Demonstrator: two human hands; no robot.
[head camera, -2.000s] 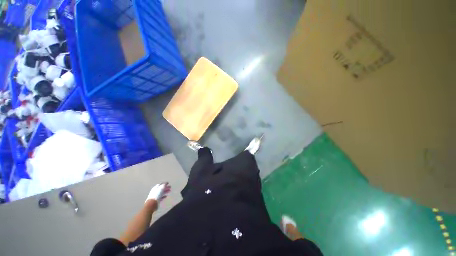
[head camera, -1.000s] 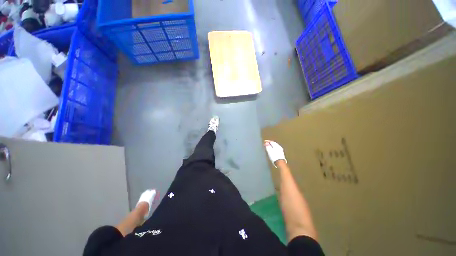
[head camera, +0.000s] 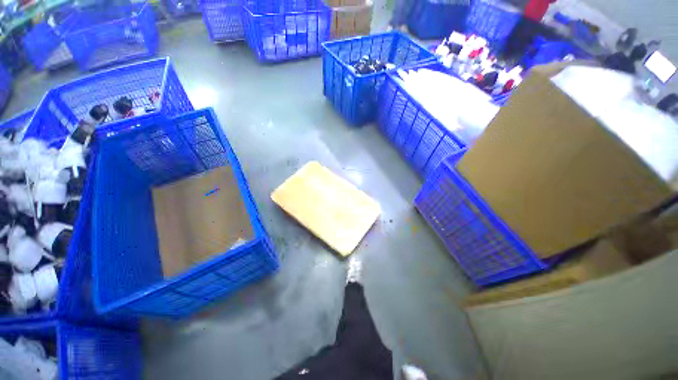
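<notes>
A flat tan board or low dolly top (head camera: 327, 208), a rounded rectangle, lies on the grey floor just ahead of my one visible shoe. Nothing lies on it. A small white shape at the bottom edge, right of my dark trouser leg, looks like the tip of my gloved right hand (head camera: 413, 372). It is cut off by the edge, so its fingers and anything in it cannot be told. My left hand is out of the picture.
A large blue crate (head camera: 260, 260) with brown cardboard inside stands at left, beside crates heaped with white and black appliance bodies (head camera: 48, 189). At right are a tilted blue crate (head camera: 476, 223), a big brown carton (head camera: 557, 171) and a grey-green panel (head camera: 587, 326). More blue crates stand ahead.
The view has tilted up, showing more floor and crates ahead. The board now appears lower and turned. My left hand has left the picture; my right has dropped to the bottom edge.
</notes>
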